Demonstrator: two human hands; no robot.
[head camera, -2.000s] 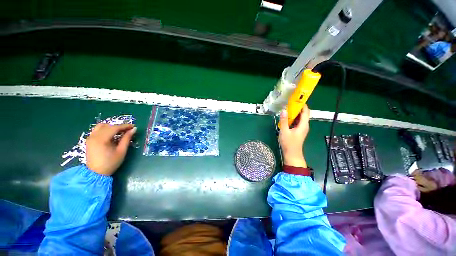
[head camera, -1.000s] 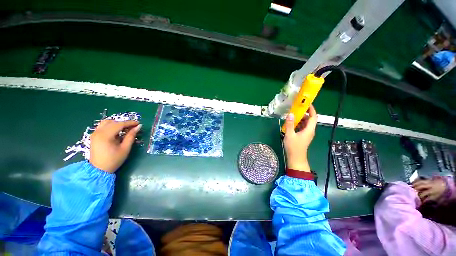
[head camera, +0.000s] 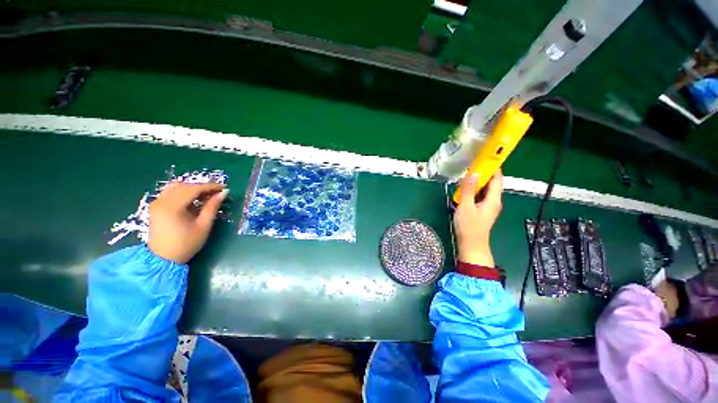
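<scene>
My left hand (head camera: 183, 216) is bent over the right part of a loose pile of thin white-silver slivers (head camera: 135, 228), thumb and index finger nearly together; whether it pinches a piece is too small to tell. My right hand (head camera: 477, 216) grips the yellow electric screwdriver (head camera: 497, 149), which tilts up to the right; its tip is hard to make out. A clear bag with small dark blue parts (head camera: 301, 201) lies right of my left hand. A round dotted grey disc (head camera: 412, 252) lies left of my right wrist.
Three dark phone units (head camera: 565, 258) lie side by side right of the black cord (head camera: 556, 169). A pale slanting arm (head camera: 523, 79) stands behind the screwdriver. Beyond the white rail (head camera: 315, 154), a dark unit (head camera: 71, 86) lies on the green belt. A person's pink sleeve (head camera: 642, 338) is at right.
The view has shifted slightly, so most things sit a little further right. The screwdriver tilts more to the right. My left hand stays at the pile.
</scene>
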